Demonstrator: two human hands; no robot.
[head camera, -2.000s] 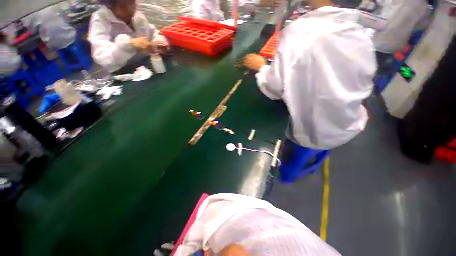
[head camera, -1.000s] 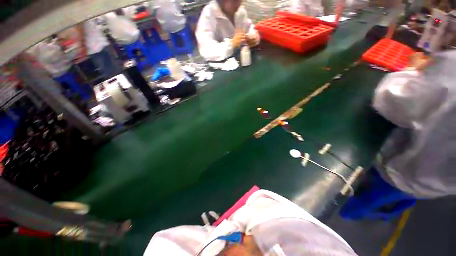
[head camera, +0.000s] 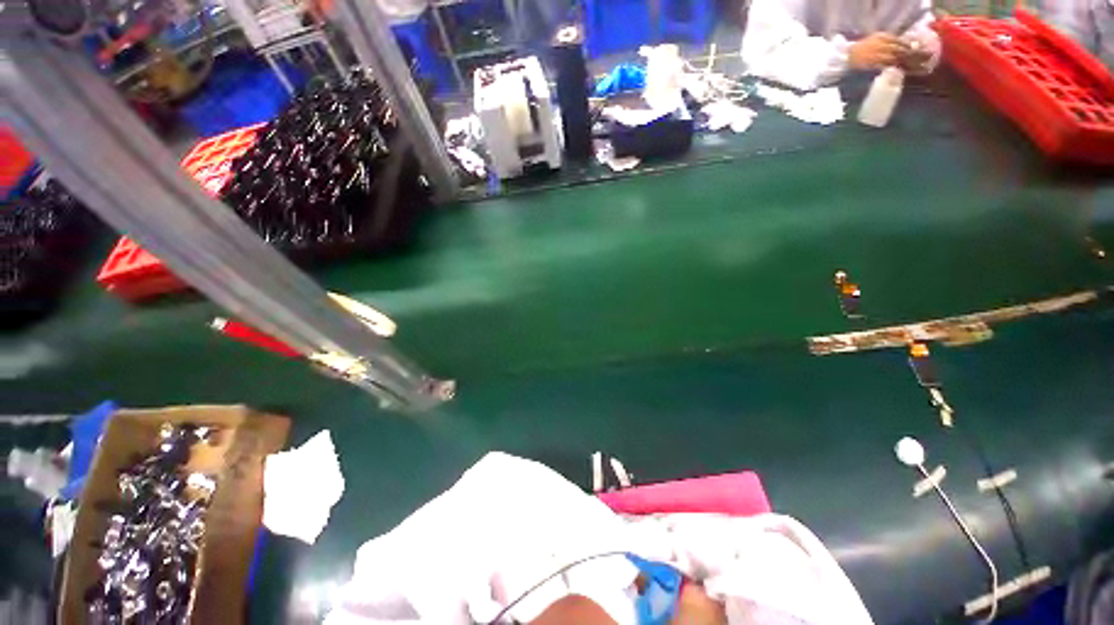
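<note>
My two white sleeves meet at the bottom centre. Bare skin shows at the bottom edge on both sides of a blue wrist strap (head camera: 656, 588) with a thin cord. My hands are mostly cut off by the edge; which skin patch belongs to which hand, and whether they hold anything, cannot be told. A bright pink sheet (head camera: 690, 493) lies just beyond the sleeves. Two small dark parts with orange ends, one above (head camera: 849, 293) and one below (head camera: 921, 360) a long yellow-brown taped strip (head camera: 880, 341), lie on the green belt (head camera: 586, 287).
A cardboard box (head camera: 244, 488) of small shiny parts stands at left beside a white paper (head camera: 303, 486). A metal post (head camera: 232, 250) slants before a dark heap (head camera: 312, 171). A white disc (head camera: 909, 451) with a taped cord lies right. A person's hands (head camera: 882, 51) show near a red tray (head camera: 1026, 86).
The view has swung left. The cardboard box and dark heap have come in, while the nearer worker at right has left the picture. The pink sheet shows more fully.
</note>
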